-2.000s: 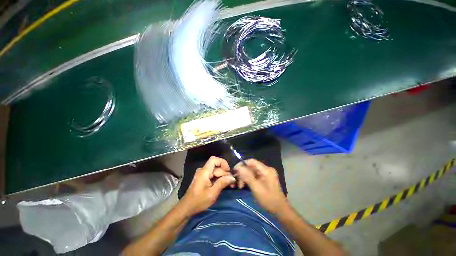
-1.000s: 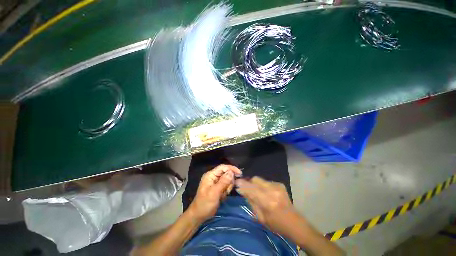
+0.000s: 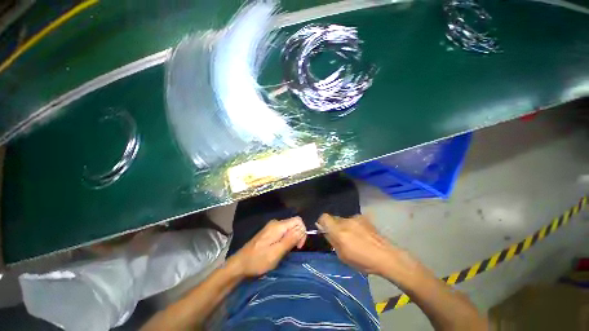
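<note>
My left hand (image 3: pixel 276 242) and my right hand (image 3: pixel 345 239) are bare and held over my lap, a little apart. A short, thin, shiny pale strand (image 3: pixel 312 231) spans the gap between their fingertips, pinched at both ends. Its ends are hidden in the fingers. On the green bench lie a fanned pile of clear tubes (image 3: pixel 234 84), a round coil of dark-and-silver strips (image 3: pixel 300 81) to its right, and a small sparse crescent of strands (image 3: pixel 126 158) at the left. A cream-yellow block (image 3: pixel 276 169) lies at the bench edge under shiny film.
A looser dark strip bundle (image 3: pixel 466 29) lies at the far right of the green bench (image 3: pixel 413 90). A blue crate (image 3: pixel 420 171) stands below the bench edge at right. A whitish plastic bag (image 3: pixel 129 278) is at lower left. Black-yellow tape (image 3: pixel 497 258) crosses the floor.
My hands were together with fingertips touching or overlapping; now they are slightly apart with the pale strand showing between them. The camera view has shifted slightly. The bench piles look unchanged.
</note>
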